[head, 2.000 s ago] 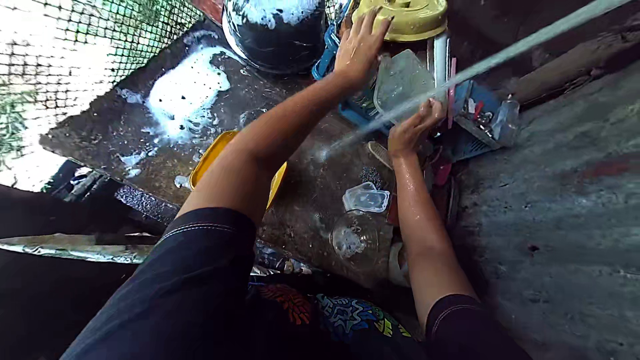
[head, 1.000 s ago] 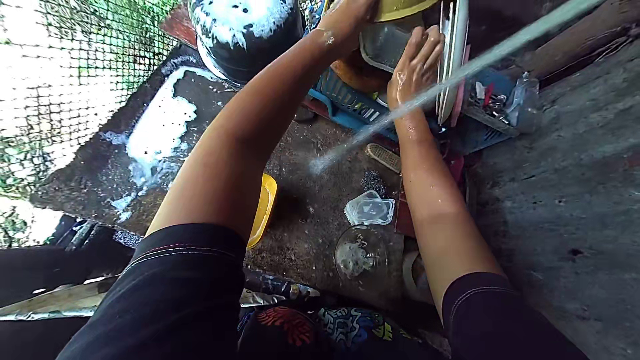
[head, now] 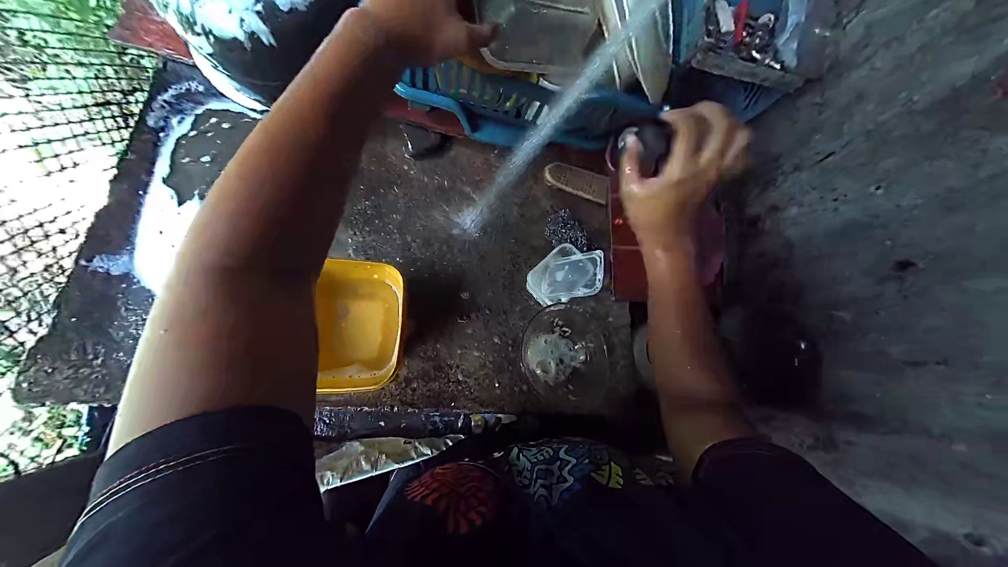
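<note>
My right hand (head: 681, 169) has its fingers around a dark rounded thing (head: 647, 146), blurred, just right of the blue plastic rack (head: 504, 118). At the top edge my left hand (head: 429, 31) reaches beside a clear plastic container (head: 539, 35) in the rack; part of the hand is cut off, and whether it grips anything is unclear. White plates (head: 642, 47) stand on edge in the rack. Below lie a brush (head: 577, 183), a dark scouring pad (head: 567, 229), clear plastic lids (head: 568, 274) and a clear glass bowl or lid (head: 555, 354) with suds.
A stream of water (head: 543, 118) crosses the view and strikes the dark worktop (head: 441, 299). A yellow basin (head: 360, 327) holds liquid beside my left arm. Further off are a soapy black pot (head: 276, 47), a utensil basket (head: 748, 67), wire netting (head: 63, 157) and a grey wall (head: 882, 276).
My right hand has come away from the containers and plates and now holds a dark rounded thing. The yellow lid or basin at the top is out of sight. The view has shifted.
</note>
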